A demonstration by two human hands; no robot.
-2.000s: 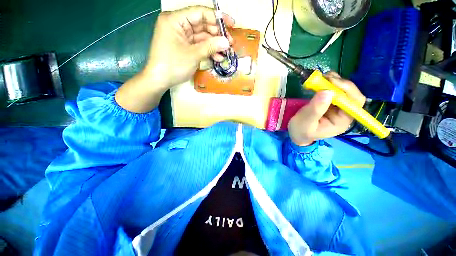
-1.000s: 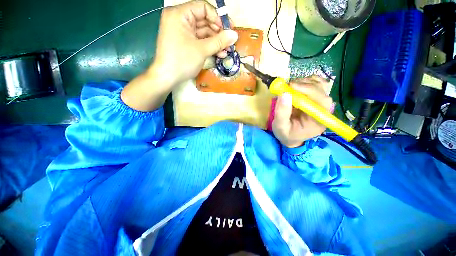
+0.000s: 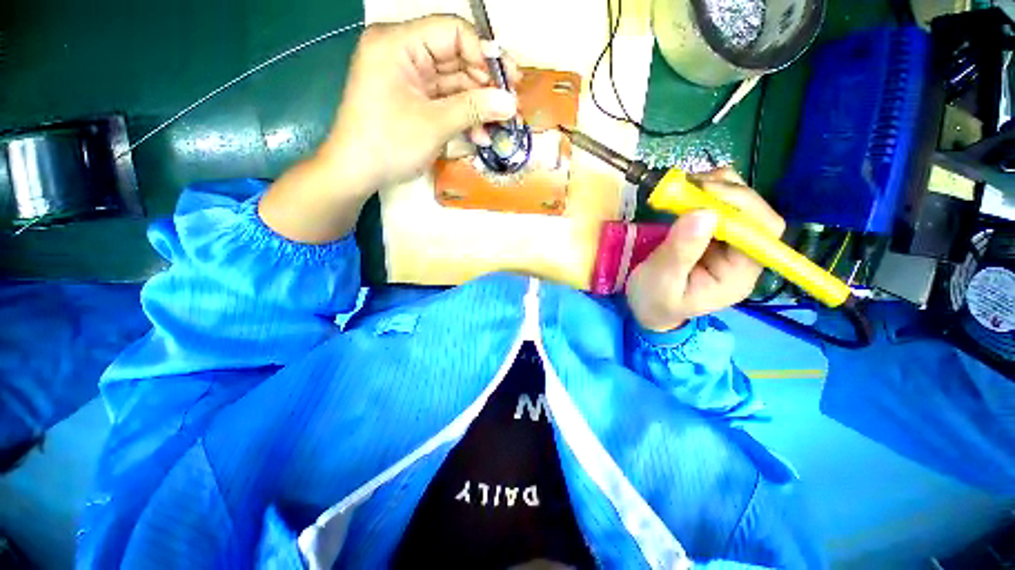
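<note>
The round coil assembly (image 3: 504, 147), a dark ring with a pale centre, sits in the middle of the orange soldering jig (image 3: 501, 194). My left hand (image 3: 414, 106) is over the jig's upper left, fingertips at the ring's top edge, with slim grey tweezers (image 3: 488, 39) between the fingers. Solder wire (image 3: 250, 72) runs from the left to behind this hand; its end is hidden. My right hand (image 3: 708, 247) holds the yellow soldering iron (image 3: 768, 239). The iron's tip points left over the jig's right edge, apart from the ring.
The cream base board (image 3: 490, 251) lies under the jig. A pink-red block (image 3: 614, 256) is beside my right hand. A tin with silvery filling (image 3: 690, 50) stands beyond it. The blue box (image 3: 855, 128) and a fan (image 3: 991, 292) are at right. The solder spool (image 3: 67, 173) is at left.
The iron moved left to the ring's right edge, then back right and away from it. My left hand and the tweezers shifted only slightly. The ring stays in the jig.
</note>
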